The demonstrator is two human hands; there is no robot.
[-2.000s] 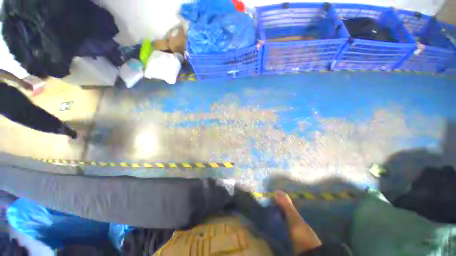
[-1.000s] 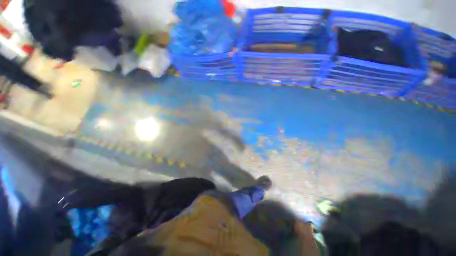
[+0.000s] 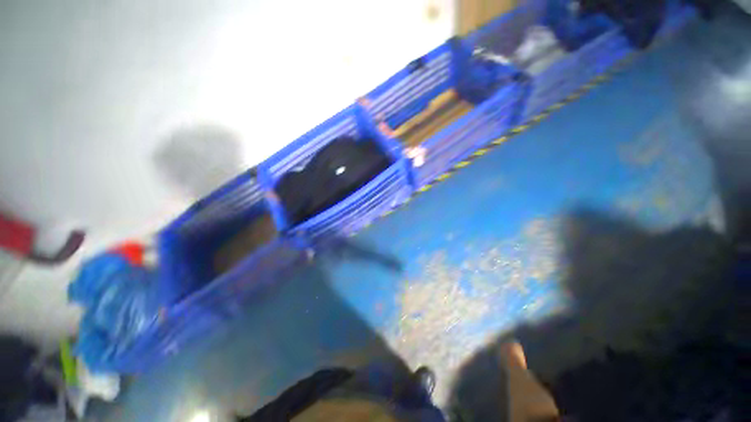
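A blurred bare hand or forearm, apparently my right hand, shows at the bottom edge, right of centre. Its fingers are not clear, and nothing can be made out in it. My left hand cannot be made out. A mustard cloth is cut off by the bottom edge, with a curved black shape over it. Ahead, a row of blue lattice crates stands along the wall. One crate holds a black garment with a small white mark.
A stuffed blue plastic bag is at the left end of the crates. Brown material lies in a farther crate. A yellow-black line runs along the crates on the worn blue floor. Dark shadow covers the lower right.
The view has swung right and tilted, so the crates now run diagonally. The grey table edge and the big dark pile at the left have mostly left the view.
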